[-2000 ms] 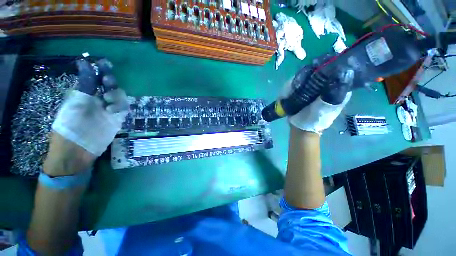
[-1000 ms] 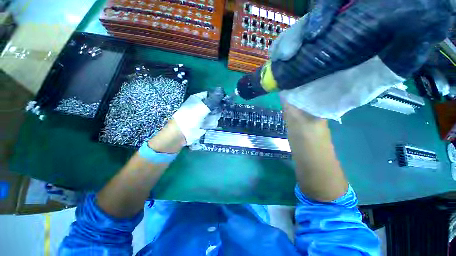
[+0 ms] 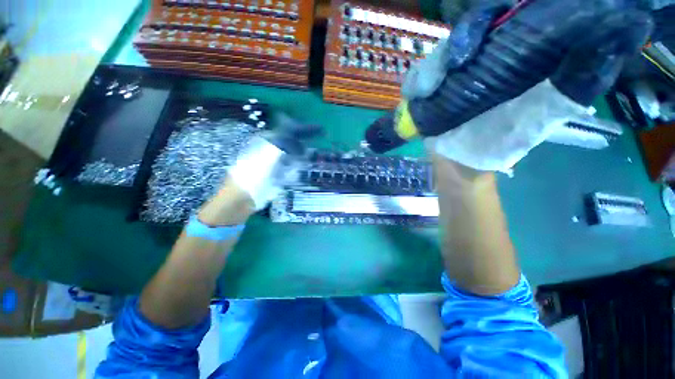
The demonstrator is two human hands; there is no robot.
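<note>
The silver heat sink lies in the dark speckled fixture in front of me, with a row of small black parts behind it. My right hand, in a white glove with dark fingers, grips the black electric screwdriver. Its tip points down-left just behind the fixture's row. My left hand, gloved and blurred, is over the fixture's left end; its dark fingertips reach right. Whether it holds a small part cannot be told.
A bin heaped with silver screws and a sparser black bin are at left. Orange-brown tray stacks stand behind. Short combed silver blocks lie at right. Cardboard is at far left.
The view has turned left since the first frame. My left hand has gone from the screw bin to the fixture, then slightly left. The screwdriver has stayed in my right hand, near the fixture.
</note>
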